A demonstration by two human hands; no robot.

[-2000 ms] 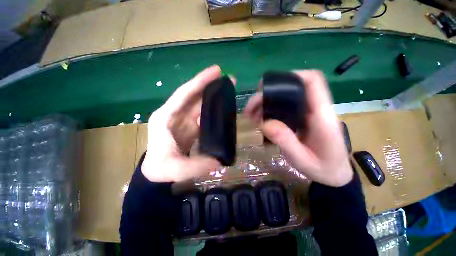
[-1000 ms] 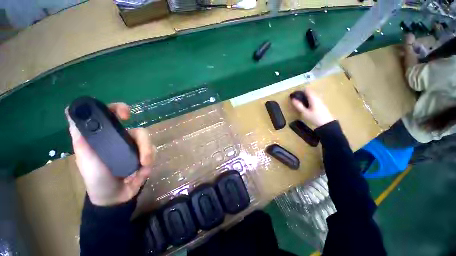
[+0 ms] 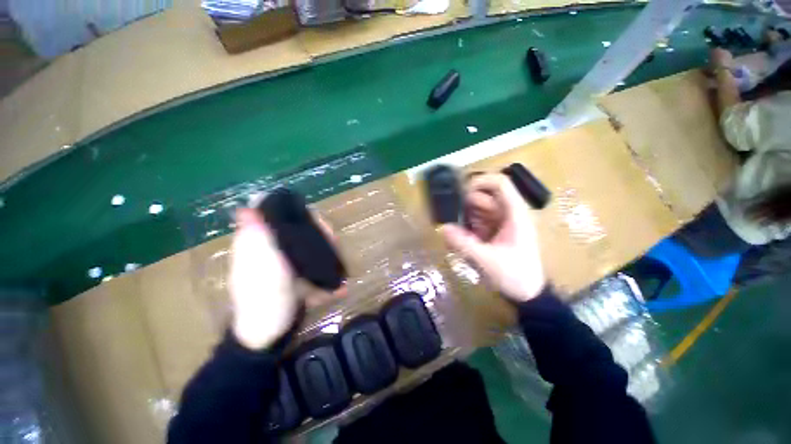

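Note:
My left hand (image 3: 263, 290), blurred, holds a black plastic housing (image 3: 303, 240) above the clear packing tray (image 3: 373, 227). My right hand (image 3: 507, 247) holds another black housing (image 3: 445, 194) upright between thumb and fingers, right of the first and apart from it. Several black housings (image 3: 369, 354) stand side by side along the tray's near edge, oval rims up. My left forearm partly hides the leftmost one. One loose housing (image 3: 527, 186) lies on the cardboard just beyond my right hand.
A green conveyor belt (image 3: 356, 95) beyond the bench bears black housings (image 3: 444, 89). A pale metal post (image 3: 611, 65) crosses it. At right are a person's sleeve (image 3: 753, 126) and a blue stool (image 3: 685, 273). A clear tray of white parts (image 3: 598, 338) is low right, a brown carton (image 3: 258, 31) across the belt.
Since one second ago, my right hand has come back from the cardboard towards my left, holding a housing. My left hand has moved right with its housing. Fewer loose housings show on the cardboard.

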